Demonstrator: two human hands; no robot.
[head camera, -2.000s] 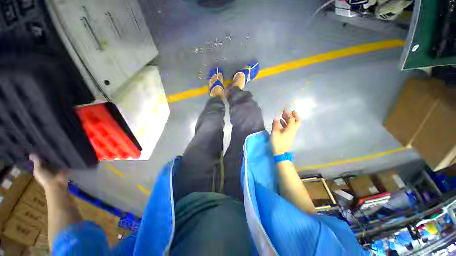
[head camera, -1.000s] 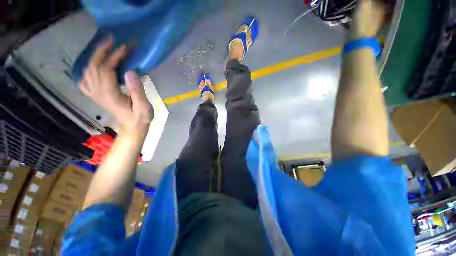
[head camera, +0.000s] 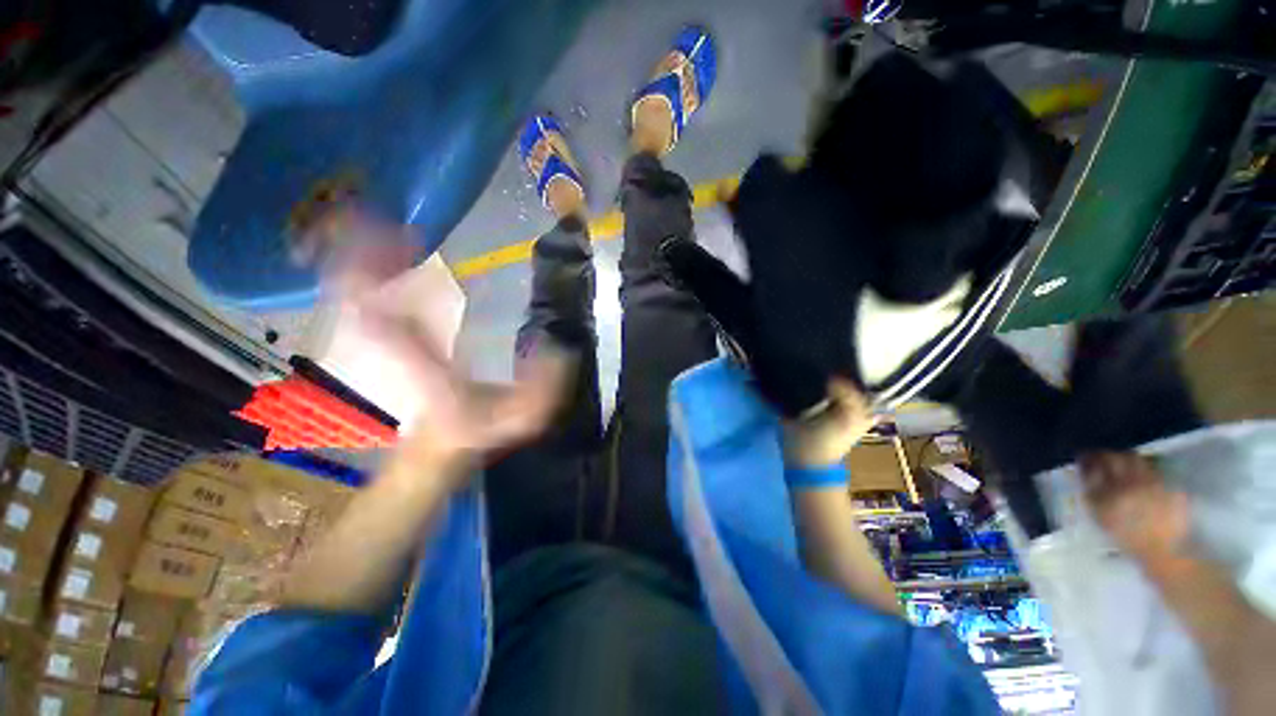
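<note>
A black jacket with white stripes (head camera: 805, 252) hangs in front of me on the right. My right hand (head camera: 840, 423), with a blue wristband, is closed on its lower edge. A blue plastic chair seat (head camera: 266, 238) is at the upper left. My left hand (head camera: 427, 357) is blurred by motion beside the chair, its thumb spread and nothing visible in it. Whether its fingertips touch the seat cannot be told.
Another person's hand (head camera: 1140, 504) and pale sleeve are at the lower right. A green bench edge (head camera: 1106, 224) is at the upper right. A red tray (head camera: 319, 413) and cartons (head camera: 84, 560) are on the left. Racks (head camera: 966, 560) stand behind my right arm.
My right hand has drawn back from the upper right and now holds the black jacket. My left hand has moved slightly down and right. Another person's arm has appeared at right.
</note>
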